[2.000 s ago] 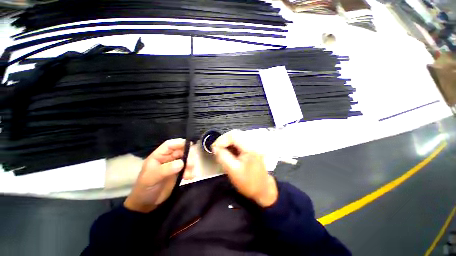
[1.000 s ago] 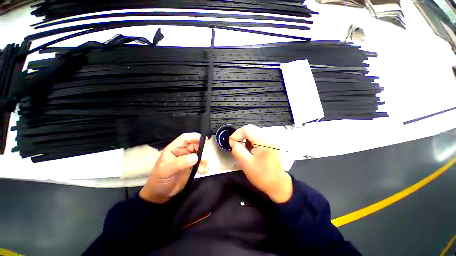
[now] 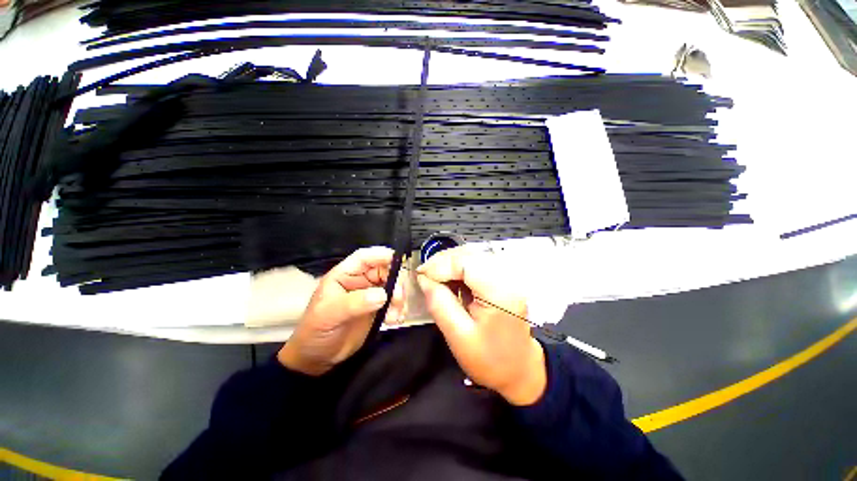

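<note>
My left hand holds a narrow black strap between thumb and fingers. The strap runs away from me across the pile of punched straps. My right hand pinches a thin dark applicator with a whitish far end; the end by the strap is hidden by my fingers. My two hands are close together, with the strap between them. The small round paint pot with dark contents stands just beyond my right fingertips, partly covered by them.
A white card lies on the right of the pile. More black straps lie at the far side and left edge. A crumpled beige scrap is at far right. Pale paper lies at the near table edge.
My right hand has moved from over the pot toward the strap, and the applicator has swung so its whitish end shows. The left hand keeps its hold on the strap. The view has shifted left.
</note>
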